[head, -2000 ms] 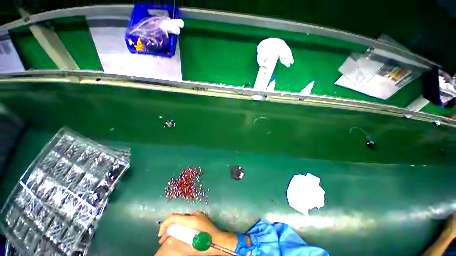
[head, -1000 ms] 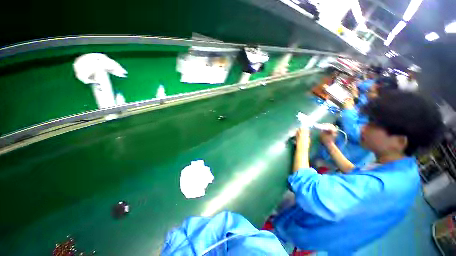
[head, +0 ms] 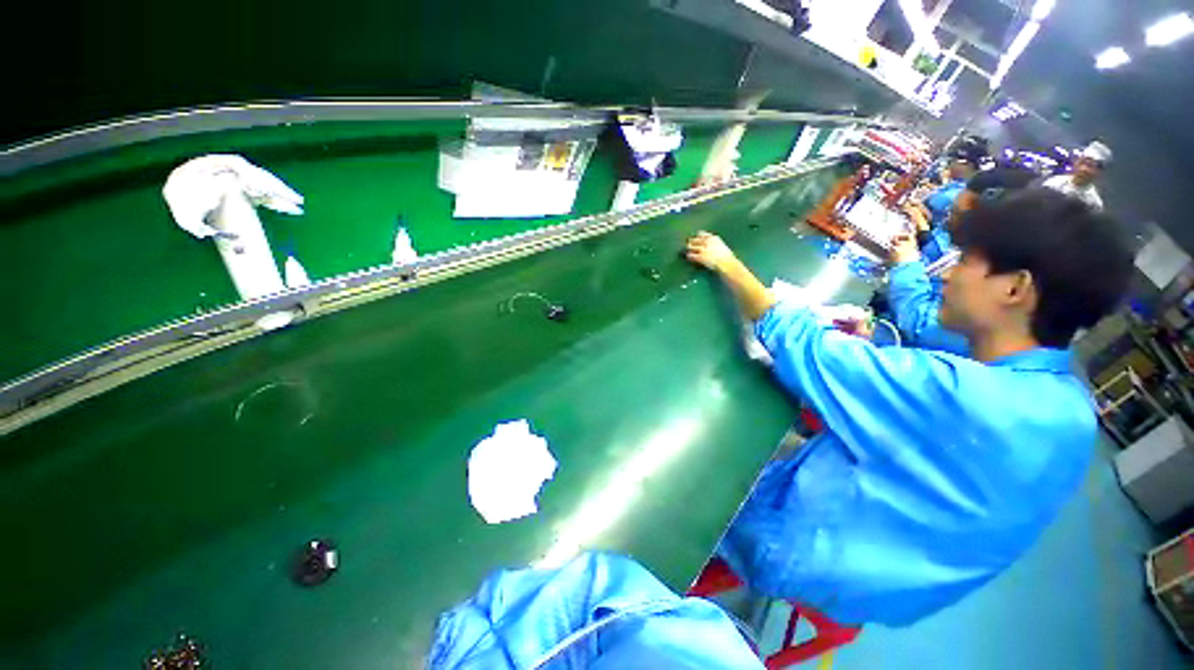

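Observation:
A small round dark module lies on the green bench at the lower left. Part of the pile of tiny reddish components shows at the bottom edge, left. An irregular white patch lies flat on the bench near the middle. My light blue right sleeve shows at the bottom centre with a thin pale hose across it. Neither of my hands is in the picture; both are beyond its bottom edge.
A person in a blue smock sits at the right, one arm over the bench. More people sit beyond. A small dark part lies near the metal rail. The ledge holds a white glove or cloth, papers and a dark box.
My view has swung right since two seconds ago; the trays and my right hand have left the picture. The neighbour's arm has since reached out across the bench toward the rail.

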